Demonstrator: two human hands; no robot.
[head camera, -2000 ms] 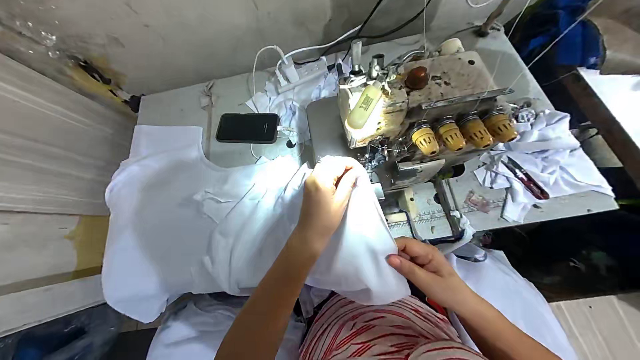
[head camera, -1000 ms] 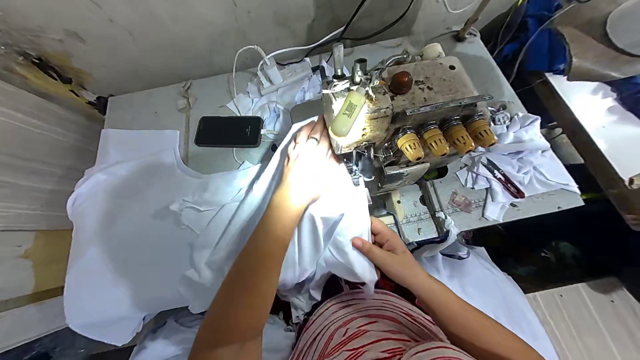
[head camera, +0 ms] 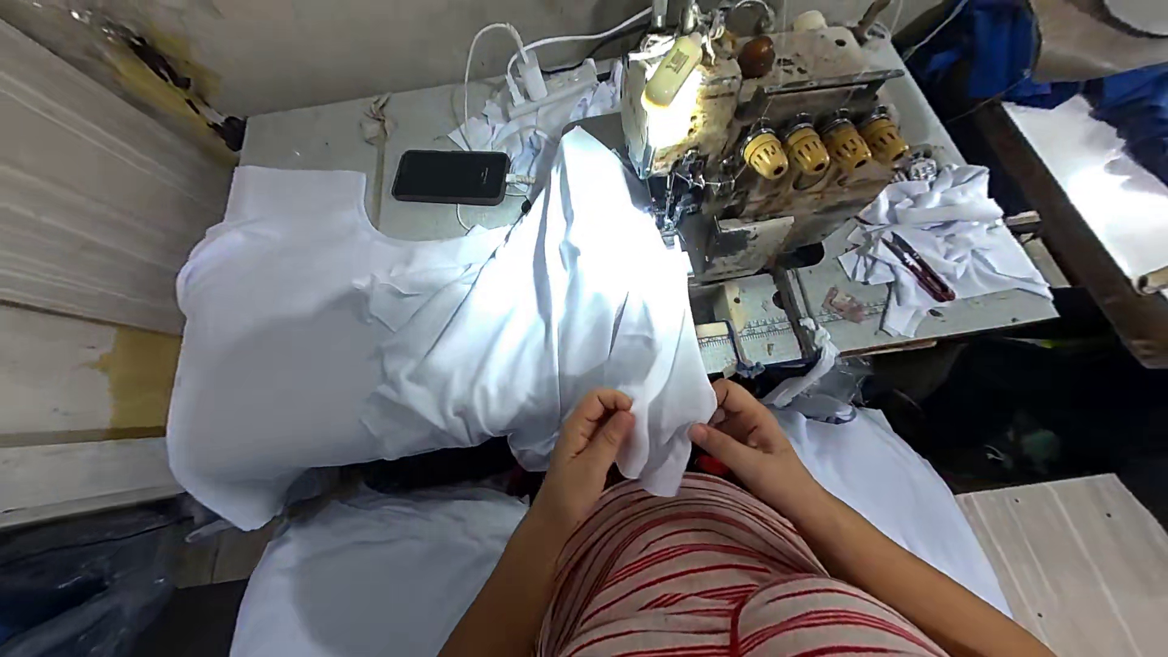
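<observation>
White fabric (head camera: 547, 319) runs from the overlock sewing machine (head camera: 776, 137) down over the table's front edge, its upper part lit by the machine's lamp and lying beside the needle area. My left hand (head camera: 593, 438) pinches the fabric near its lower edge between thumb and fingers. To its right, my right hand (head camera: 748, 433) grips the same fabric's right edge with thumb and fingertips. Both hands are close to my lap, below the machine. Flat white cut pieces (head camera: 274, 328) lie at the left and touch the bunched cloth.
A smartphone (head camera: 452, 177) on a cable lies behind the fabric, near a white power strip (head camera: 552, 96). Right of the machine, dark red thread snips (head camera: 917, 266) rest on white scraps (head camera: 967, 228). More white cloth (head camera: 392, 575) hangs below the table. A wooden-edged table (head camera: 1077, 228) stands at the right.
My left hand has moved from beside the machine's needle area down to the fabric's lower edge, near my right hand. The right hand still holds the fabric's edge.
</observation>
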